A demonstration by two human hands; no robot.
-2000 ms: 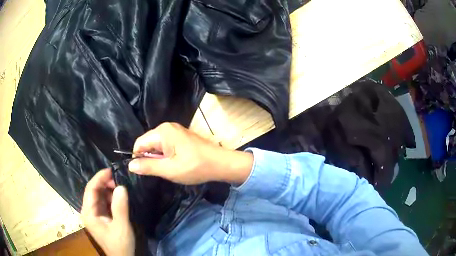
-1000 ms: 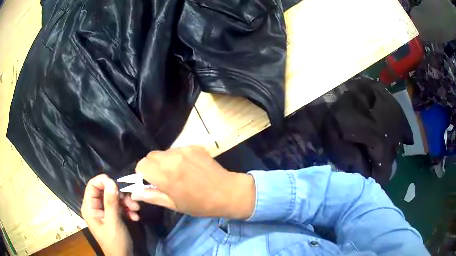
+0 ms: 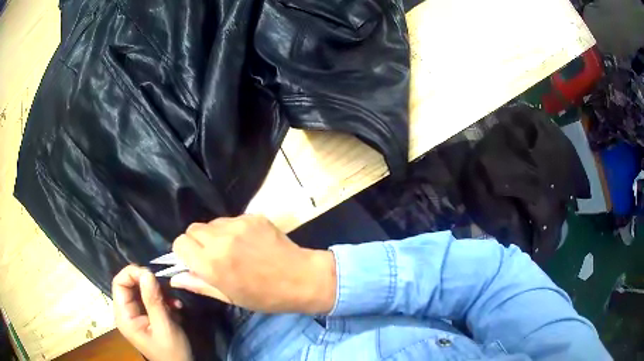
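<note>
A shiny black leather-look jacket (image 3: 141, 134) lies wrinkled over the table, its near part hanging toward my body. My right hand (image 3: 243, 264) is closed around small silver snips (image 3: 168, 266), whose two points are apart and face my left hand. My left hand (image 3: 147, 310) is just left of the points, with thumb and forefinger pinched together at the black material. What lies between those fingertips is too small to tell. The handles of the snips are hidden in my right fist.
The pale wooden table (image 3: 494, 63) runs under the jacket, with an orange-brown section (image 3: 106, 349) at its near edge. Beyond its right edge are a dark brown garment (image 3: 529, 169), a red plastic item (image 3: 575, 84), a blue item (image 3: 621, 176) and green floor.
Since two seconds ago, my right hand has moved nearer my body and the snips now show open points. My left fingers have closed to a pinch. Since one second ago, both hands have shifted slightly.
</note>
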